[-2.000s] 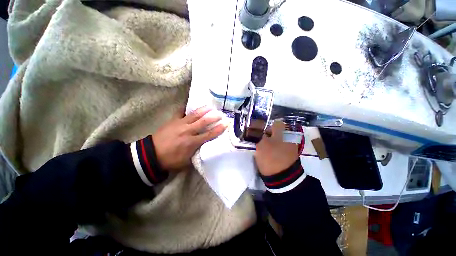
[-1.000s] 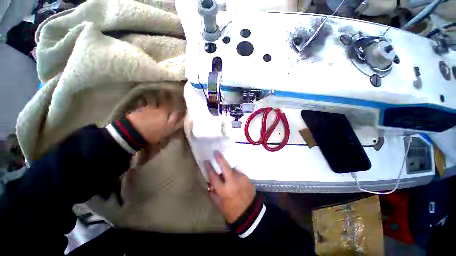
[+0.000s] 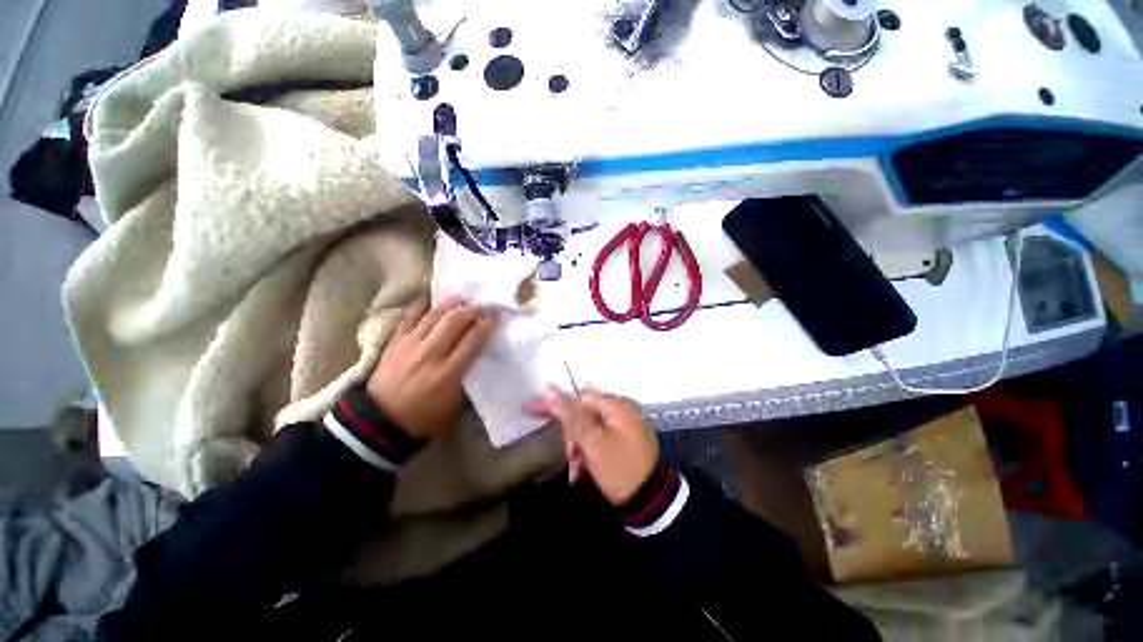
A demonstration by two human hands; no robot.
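The beige fleece garment [image 3: 263, 188] is heaped left of the sewing machine and hangs down toward my lap. The white fabric piece [image 3: 508, 370] lies on its right edge, below the needle area, with its lower corner free. My left hand [image 3: 433, 370] presses with its fingers on the fleece and the white piece's left side. My right hand [image 3: 610, 442] is at the white piece's lower right edge, thumb and fingertips close together at it; whether they pinch the cloth is unclear. The presser foot area [image 3: 548, 251] is just above the white piece.
Red-handled scissors [image 3: 646, 276] lie right of the needle. A black smartphone [image 3: 821, 273] with a white cable lies further right, beside a small tan strip [image 3: 752, 281]. The machine head [image 3: 702, 94] spans the top. A taped cardboard box [image 3: 909, 502] is below right.
The view has shifted. My left hand has moved from the fleece to the white piece's edge. The white piece now lies turned with its corner showing. The scissors, covered by my right hand at first, are uncovered.
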